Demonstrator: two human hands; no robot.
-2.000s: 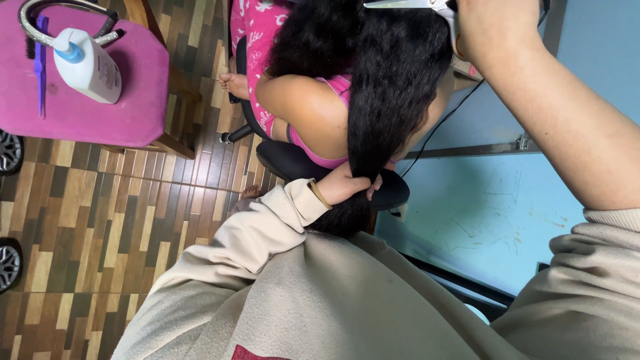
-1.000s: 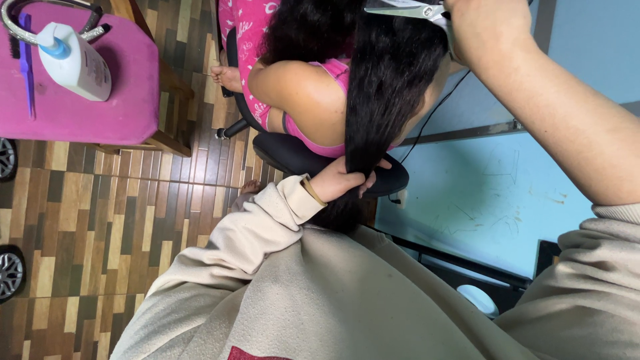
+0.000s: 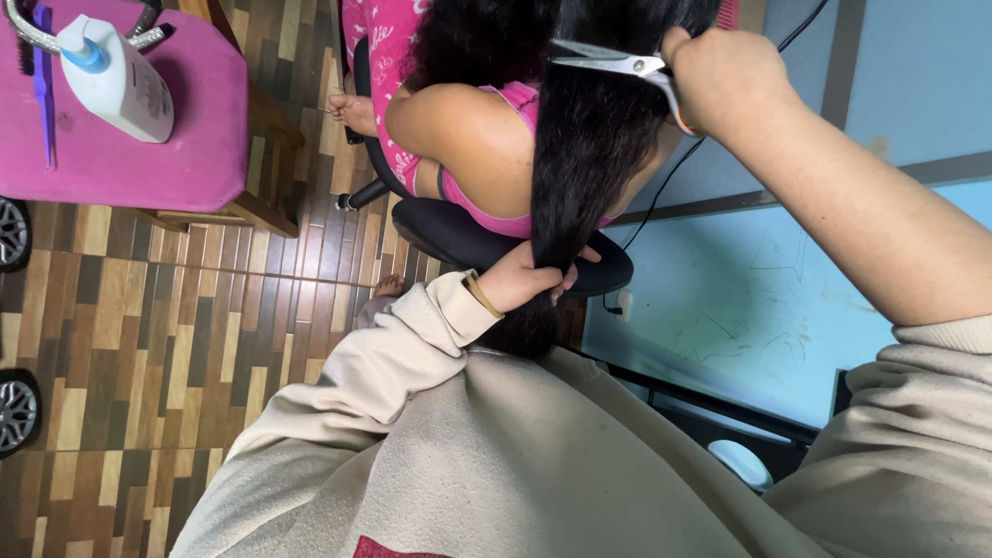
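Note:
Long black hair [image 3: 585, 147] hangs down the back of a seated person [image 3: 465, 151]. Around its lower part my left hand [image 3: 531, 279] is closed, with the ends bunched below it. My right hand [image 3: 728, 81] is at the upper right of the hair, with metal scissors [image 3: 639, 66] in it. The scissor blades are parted and lie level across the hair, pointing left. By my right hand, part of a red comb [image 3: 728, 14] shows; whether my fingers hold it I cannot tell.
At left a pink-topped stool [image 3: 198, 167] bears a white pump bottle [image 3: 116, 81], a purple-handled brush [image 3: 44, 101] and a silvery hose [image 3: 27, 27]. The person sits on a black chair [image 3: 442, 232]. A blue wall [image 3: 713, 271] with a socket [image 3: 625, 304] and black cable stands at right.
My right hand and the scissors have moved a little lower along the hair, and the red comb has come into view. My left hand keeps its hold low on the hair.

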